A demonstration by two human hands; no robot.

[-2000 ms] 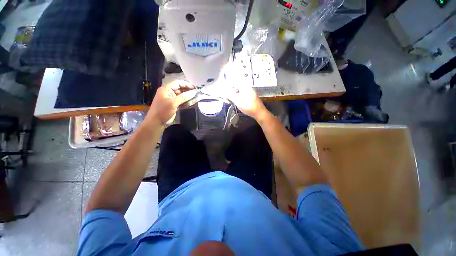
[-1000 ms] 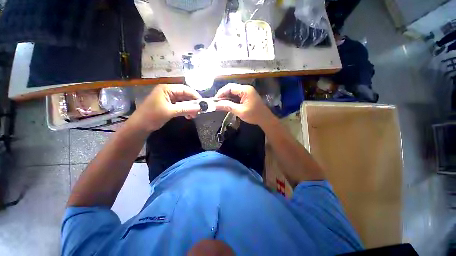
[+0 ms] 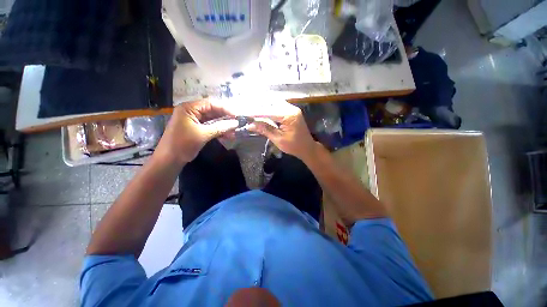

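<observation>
A small pale piece with a dark spot (image 3: 244, 122), perhaps a fabric scrap, is held between both hands over the lap, just in front of the table edge. My left hand (image 3: 195, 129) pinches its left side with thumb and fingers. My right hand (image 3: 289, 129) pinches its right side. The fingers hide most of it, and lamp glare washes out the fingertips. The white sewing machine head (image 3: 225, 42) stands just beyond the hands, its bright lamp lit.
White table with a brown edge (image 3: 360, 95). Dark fabric (image 3: 96, 90) lies left, a white pocketed tray (image 3: 313, 58) and clear plastic bags (image 3: 375, 27) right. Below are a parts tray (image 3: 108, 141) at left, a blue crate (image 3: 354, 123) and a wooden bin (image 3: 432, 204) at right.
Both hands have come back from near the needle area towards the body with the small piece. Since one second ago its dark spot shows smaller between the fingers. The view has shifted.
</observation>
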